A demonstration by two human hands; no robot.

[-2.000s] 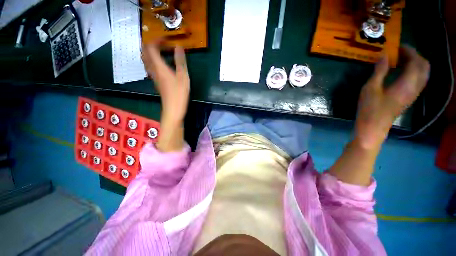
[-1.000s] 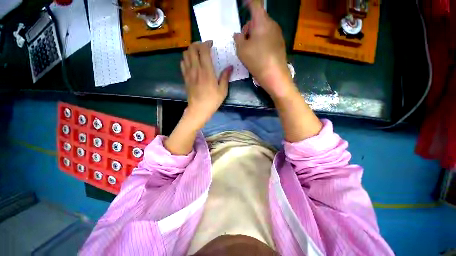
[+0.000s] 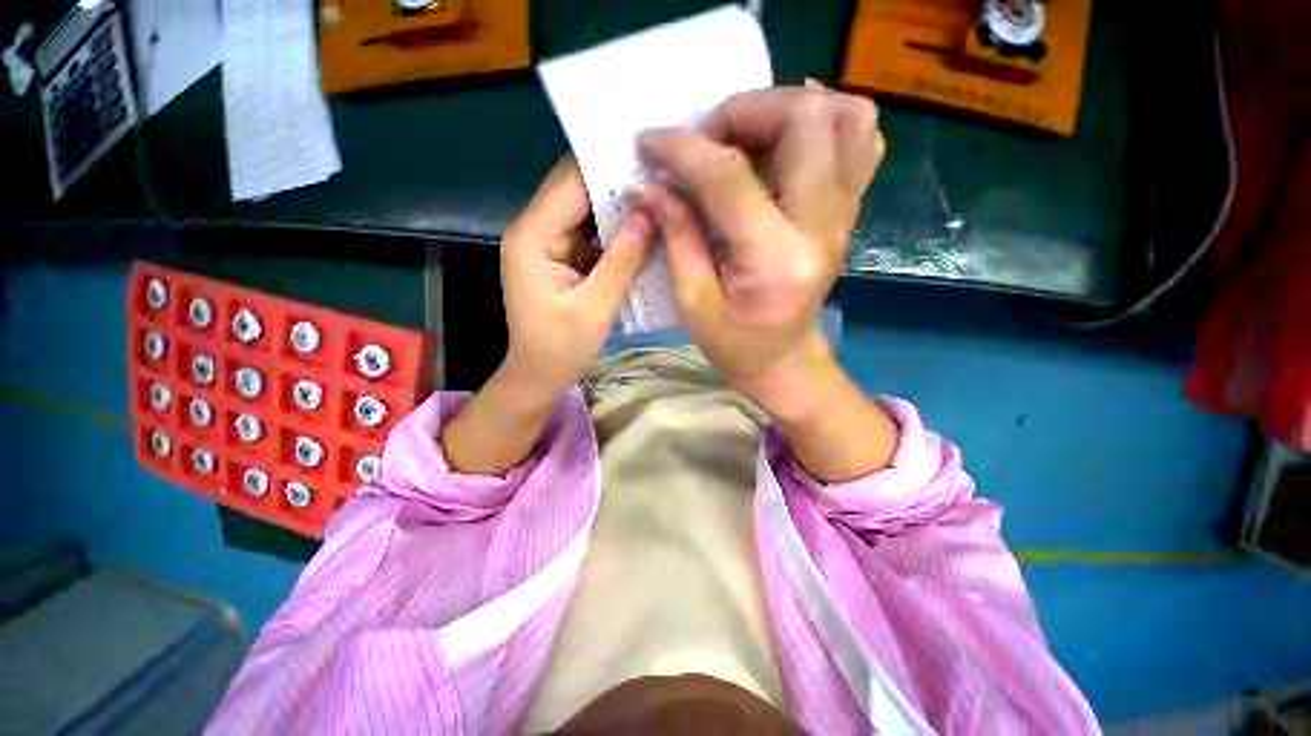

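Note:
The white label sheet (image 3: pixel 664 89) is lifted off the bench, tilted, with its lower part bent down between my hands. My left hand (image 3: pixel 564 276) holds the sheet's left lower edge between thumb and fingers. My right hand (image 3: pixel 765 216) is over the sheet, its thumb and fingertips bunched close to my left thumb; whether it grips the sheet or a small label is blurred. Round discs sit on the left orange fixture (image 3: pixel 420 43) and the right orange fixture (image 3: pixel 966 58), both cut by the top edge.
A red tray (image 3: pixel 273 362) with rows of discs is at lower left, below the bench edge. A calculator (image 3: pixel 89 95) and printed record sheets (image 3: pixel 276 108) lie at upper left. A thin cable (image 3: pixel 1225 216) curves down at right, beside red material (image 3: pixel 1265 273).
The sheet has been raised off the bench and bent. My right hand has come back from the top to meet my left hand at the sheet. The view has shifted slightly.

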